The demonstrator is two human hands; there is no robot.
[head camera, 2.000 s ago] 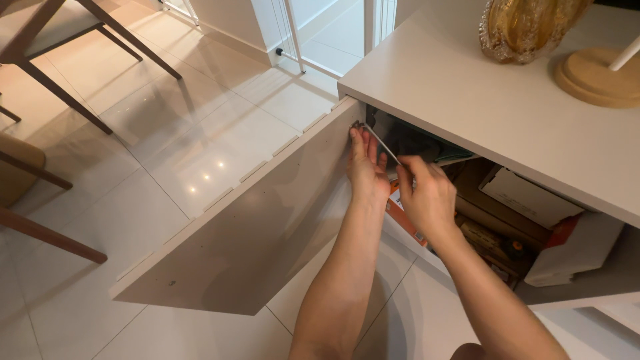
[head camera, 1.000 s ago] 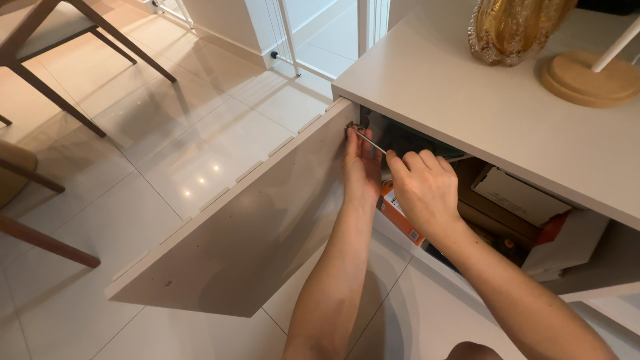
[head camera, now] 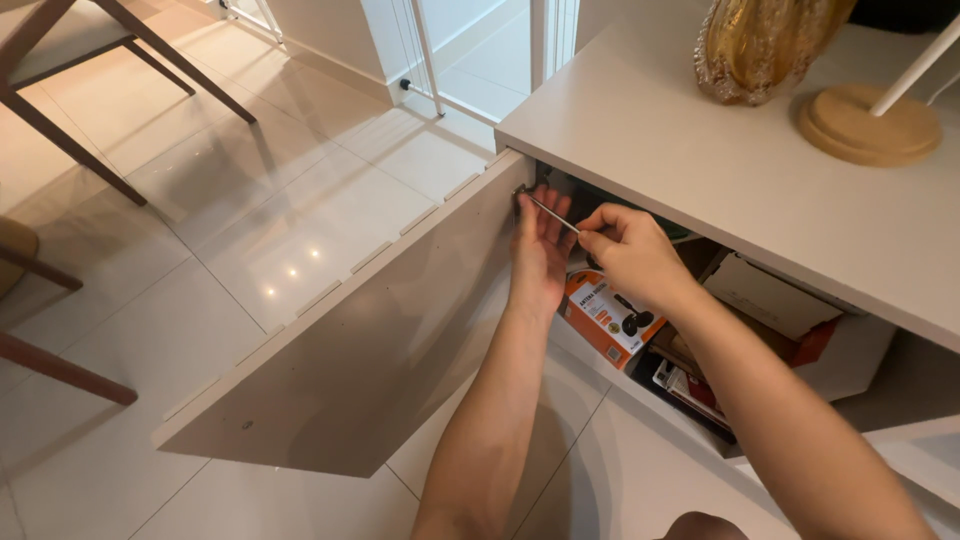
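My right hand [head camera: 626, 251] pinches a screwdriver, its handle hidden in the fingers, and its thin metal shaft [head camera: 553, 212] slants up and left. The tip meets a metal hinge [head camera: 523, 192] near the top corner of the open cabinet door [head camera: 352, 330]. My left hand [head camera: 541, 244] is raised beside the hinge, its thumb close to the shaft tip and its other fingers apart behind the shaft. Whether the left thumb touches the tip or the hinge I cannot tell. The door's inner face is turned toward me, and part of the hinge is hidden.
On the cabinet top [head camera: 675, 150] stand an amber glass vase [head camera: 761, 49] and a round wooden base [head camera: 866, 124] with a white rod. Inside lie an orange-and-white antenna box [head camera: 607, 315] and other boxes [head camera: 769, 292]. Chair legs [head camera: 71, 135] stand on the tiled floor at left.
My right hand has shifted on the screwdriver, its grip now more of a pinch than one second ago. My left hand stays by the hinge, its fingers now more spread.
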